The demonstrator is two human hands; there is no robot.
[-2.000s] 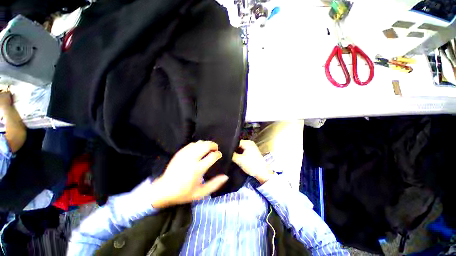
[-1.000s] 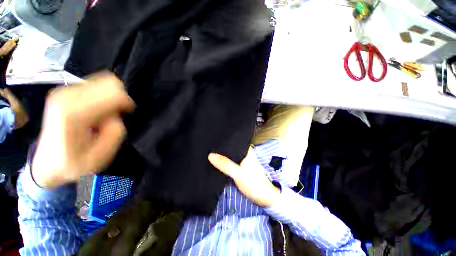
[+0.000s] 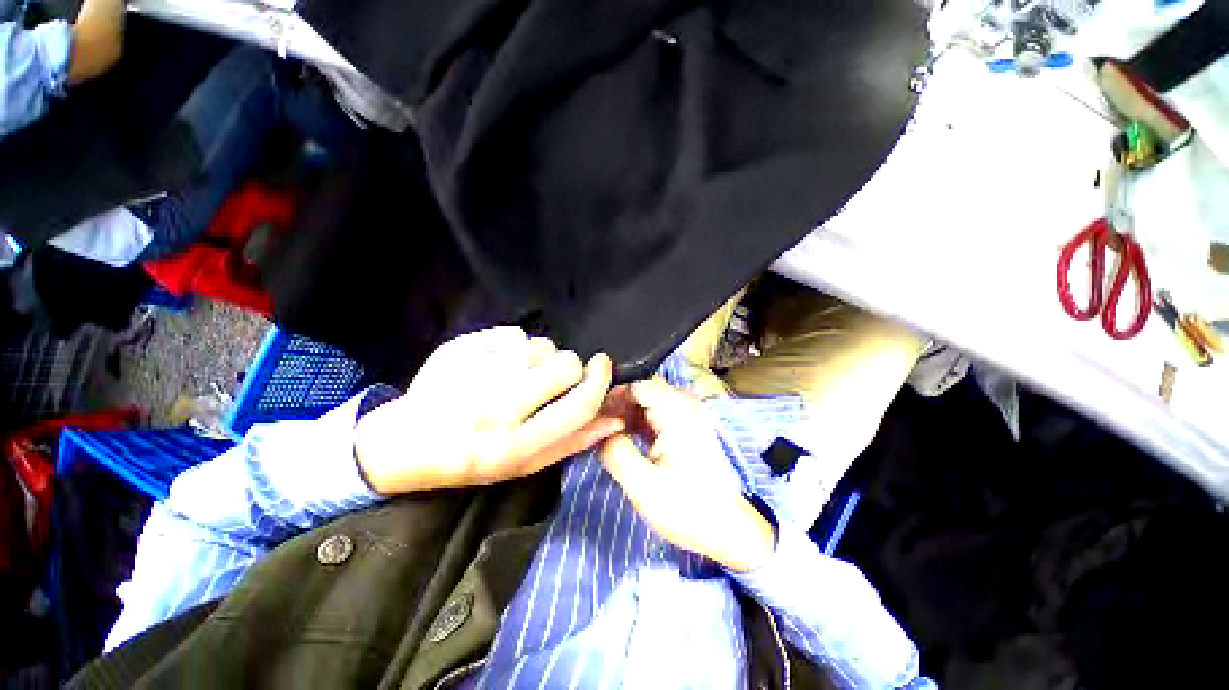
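The large black cloth (image 3: 634, 175) lies over the table's left part and hangs down to the lap. Its lower edge comes to a narrow end at the fingertips of both hands. My left hand (image 3: 492, 411) holds this edge from the left, fingers bent. My right hand (image 3: 687, 472) pinches the same edge from the right, thumb and fingertips close to the left hand's. The exact finger contact is partly hidden. Red-handled scissors (image 3: 1105, 276) lie on the white table (image 3: 970, 256), right of the cloth.
A small yellow-handled tool (image 3: 1189, 332) and a tan piece (image 3: 1169, 380) lie near the scissors. Metal machine parts (image 3: 1031, 41) show at the top right. A blue basket (image 3: 290, 384) stands lower left, near red cloth (image 3: 243, 249). Another person's arm (image 3: 95, 41) is at the top left.
My left hand has come from the far left to the cloth's lower edge, meeting my right hand there. The view has turned, so the table slants and the cloth and scissors appear further right.
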